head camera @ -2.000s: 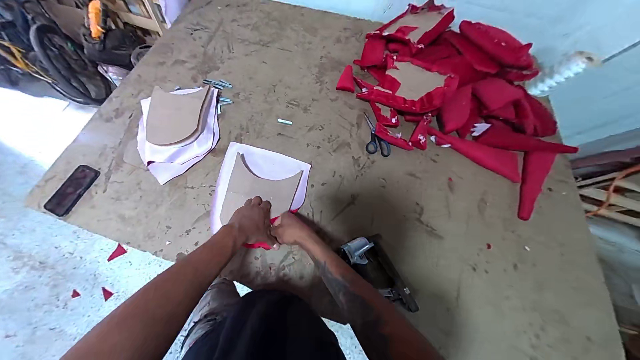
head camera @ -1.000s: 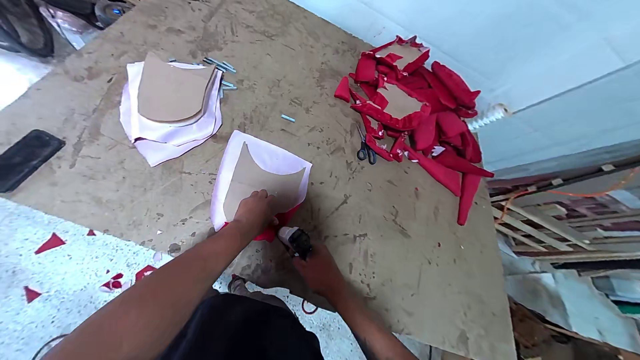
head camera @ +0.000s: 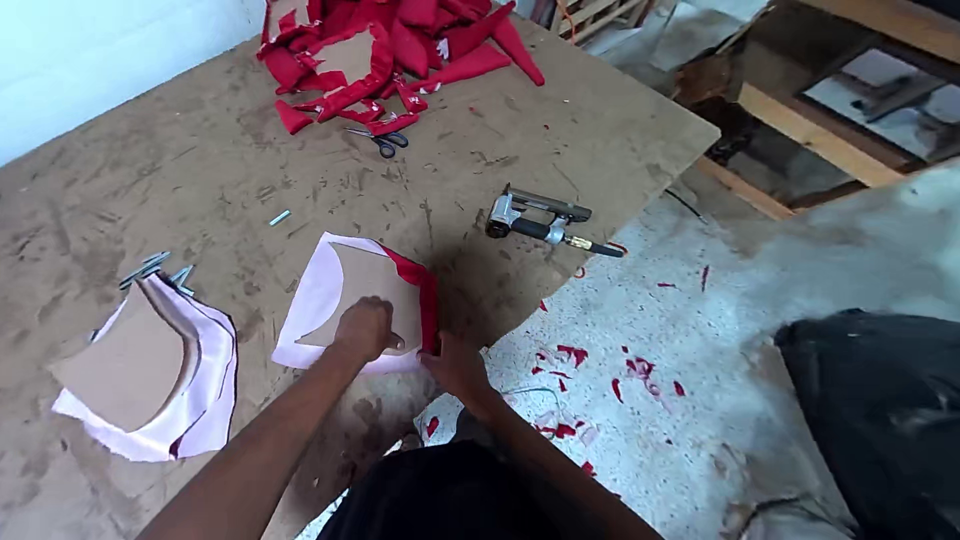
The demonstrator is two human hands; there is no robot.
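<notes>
A shaped tan board panel (head camera: 386,289) lies on pale pink-white backed fabric (head camera: 313,296), whose red face (head camera: 428,300) is folded over the panel's right edge. My left hand (head camera: 365,328) presses down on the board near its middle. At the lower right corner, the fingers of my right hand (head camera: 457,364) grip the folded red fabric. A pneumatic staple gun (head camera: 536,217) with its hose fitting lies on the table to the right, touched by neither hand. On the left is a stack of similar board panels (head camera: 131,360) with pale backed fabric (head camera: 214,360) under them.
Scissors (head camera: 382,140) lie beside a heap of red padded pieces (head camera: 367,60) at the back of the wooden table (head camera: 600,135). Staple strips (head camera: 146,270) and a single strip (head camera: 280,217) lie nearer. Red scraps (head camera: 564,429) litter the floor; a black covered object (head camera: 877,412) stands at right.
The staple gun, in my right hand one second ago, now lies on the table. My right hand has taken hold of the fabric's corner. The view has swung to the right.
</notes>
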